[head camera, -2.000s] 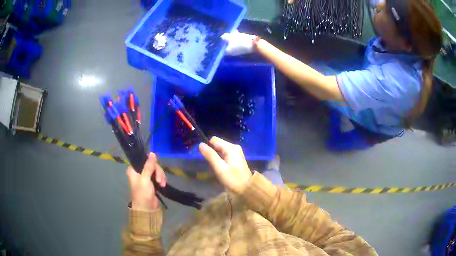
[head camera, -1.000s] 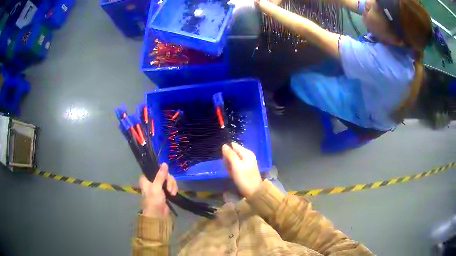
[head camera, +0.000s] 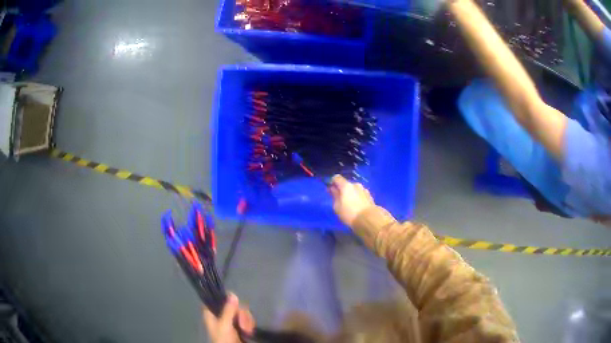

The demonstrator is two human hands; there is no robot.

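My left hand [head camera: 229, 319] is closed around a thick bundle of black cable leads [head camera: 209, 285] at the lower left, its red and blue tips fanned out upward. One lead with a red tip [head camera: 242, 206] sticks out from the bundle toward the bin's front left corner. My right hand [head camera: 350, 199] reaches over the front of the large blue bin [head camera: 402, 144] and pinches a black lead with a blue and red tip [head camera: 305, 167]. In the bin lie rows of black leads [head camera: 311, 124], red tips left, silvery ends right.
A blue bin of red parts [head camera: 295, 17] stands behind the large bin. A co-worker in light blue [head camera: 569, 154] is at the right, an arm stretched toward the bench with dark leads [head camera: 522, 40]. Yellow-and-black tape [head camera: 134, 177] crosses the floor. A white box [head camera: 30, 119] stands at the left.
My right hand has moved down into the large bin with its lead. My left hand and bundle sit lower in view. The bin of small parts has left the view.
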